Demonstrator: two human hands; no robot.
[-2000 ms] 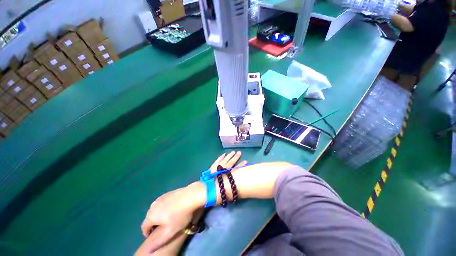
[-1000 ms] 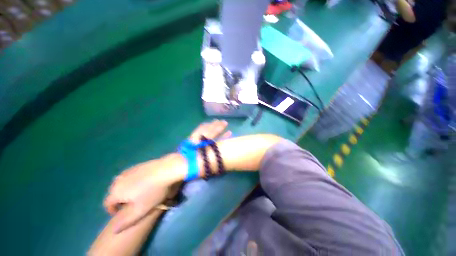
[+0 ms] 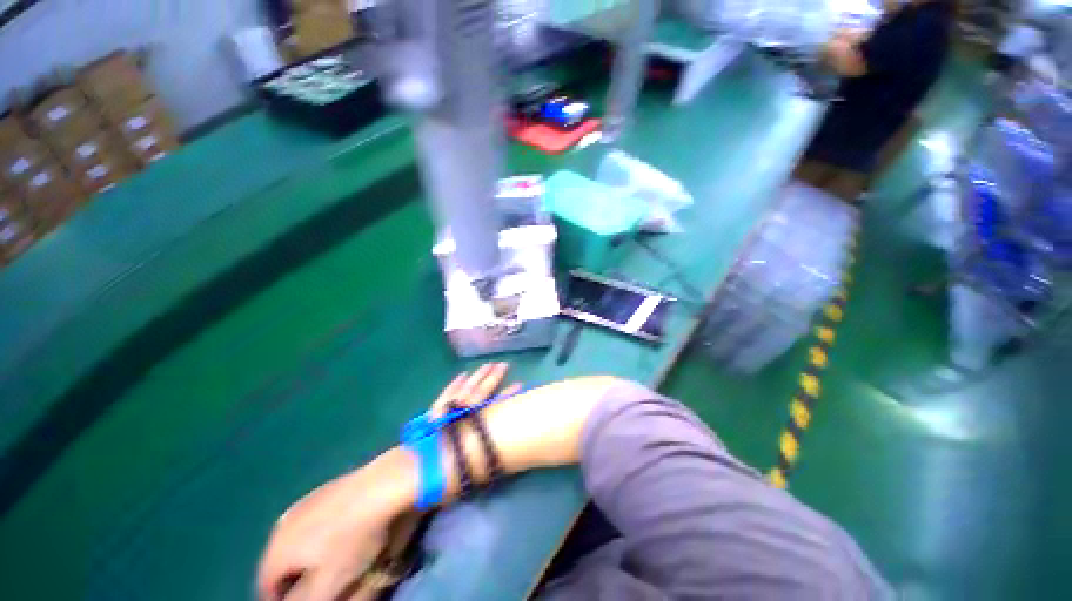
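Observation:
My right hand (image 3: 335, 542) reaches in from the right across my left forearm, cut off by the bottom edge; it holds no object. A blue strap (image 3: 427, 463) and dark bead bracelets circle its wrist. My left hand (image 3: 476, 387) lies under the right wrist, mostly hidden; its fingers show flat on the bench, apart and empty. Just beyond them stands the white screw feeder (image 3: 500, 329), blurred. A thick grey electric screwdriver (image 3: 461, 176) stands upright over it, touched by neither hand.
A dark-screened device (image 3: 616, 305) lies right of the feeder, before a teal box (image 3: 591, 204) and clear bag (image 3: 644, 188). A red pad (image 3: 553, 133) bears a blue-and-black unit. A black tray (image 3: 317, 100) and cartons (image 3: 100, 147) are back left. A person (image 3: 882, 88) is back right.
The view dipped and swung, then rose again; the bench things now sit further left than at first. The hands stay crossed, and nothing was taken hold of.

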